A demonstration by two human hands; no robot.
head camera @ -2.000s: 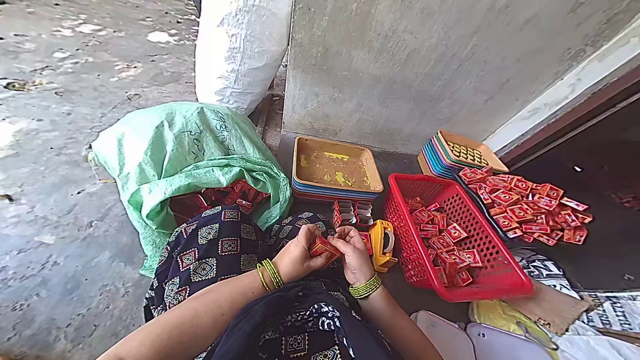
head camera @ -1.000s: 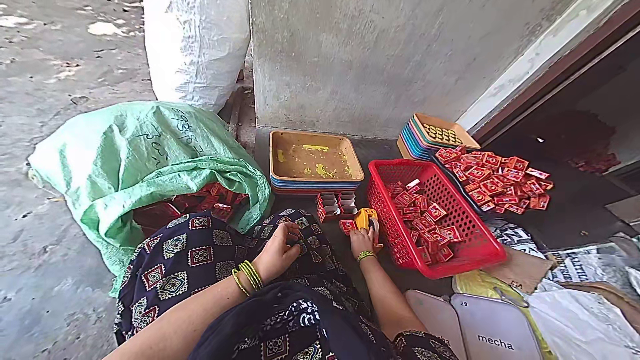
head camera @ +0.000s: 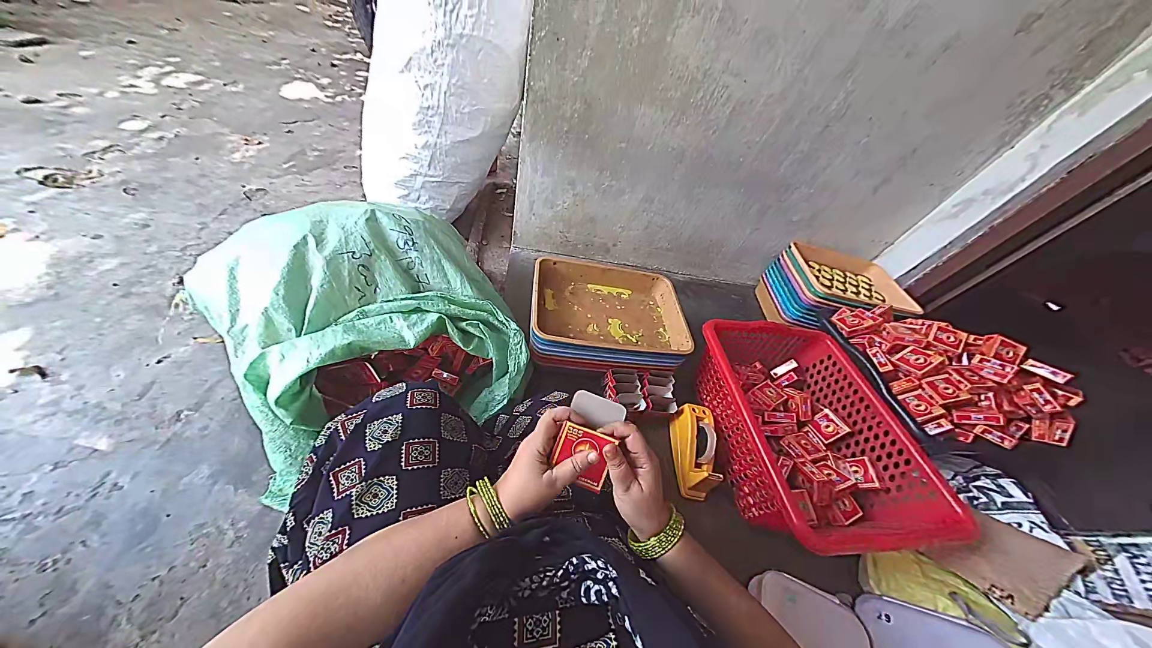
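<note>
Above my lap, my left hand (head camera: 544, 463) grips a small red printed carton (head camera: 583, 453) whose pale end flap stands up. My right hand (head camera: 637, 472) has its fingers at the carton's right edge; whether it grips too is hard to tell. Just beyond my hands stand several small cartons (head camera: 637, 393) with grey insides showing. A yellow tape dispenser (head camera: 693, 450) lies right of my right hand. The red perforated plastic basket (head camera: 900, 454) beside it holds many red cartons. On my left, a green woven sack (head camera: 333, 261) gapes, with more red cartons inside.
A stack of trays (head camera: 544, 315), the top one tan with yellow residue, stands by the wall. Another tray stack (head camera: 783, 292) holds small yellowish pieces, and a heap of red cartons (head camera: 972, 373) lies beside it. A white sack (head camera: 441, 99) leans behind the green one. Slippers (head camera: 810, 612) lie at lower right.
One second ago my right hand was at the yellow tape dispenser and my hands were apart; now both are together at a carton with its flap up. The view has shifted.
</note>
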